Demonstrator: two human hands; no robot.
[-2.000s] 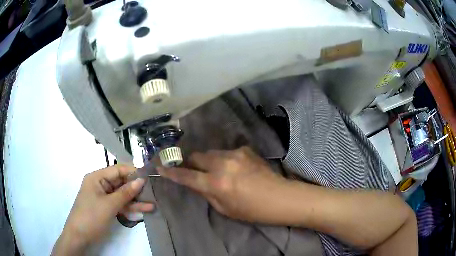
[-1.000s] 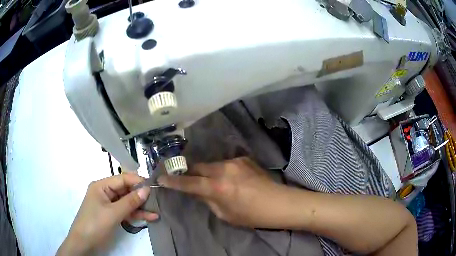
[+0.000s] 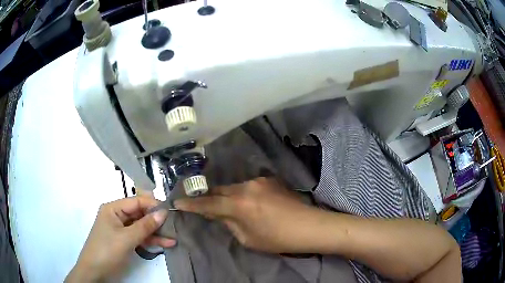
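Note:
A grey-brown garment piece (image 3: 221, 260) lies under the white sewing machine (image 3: 243, 50) and runs down past the lower edge of the view. Its finely striped part (image 3: 360, 166) spreads to the right. My left hand (image 3: 124, 232) pinches a narrow strip at the cloth's left edge between thumb and fingers, just in front of the needle area. My right hand (image 3: 249, 213) lies on the cloth, fingers pointing left to the same spot. A thin silver tool (image 3: 173, 209) shows at its fingertips. The needle and presser foot are mostly hidden behind the lower tension dial (image 3: 195, 184).
The white table (image 3: 55, 166) extends on the left. On the right stand a small open box (image 3: 462, 163) of red, purple and metal items and yellow-orange handles (image 3: 500, 166). A dark grey bin (image 3: 52, 25) is at the upper left.
The machine and both hands sit slightly lower in the view than two seconds ago, as the view has shifted. The left hand still pinches the strip and the right hand still rests on the cloth.

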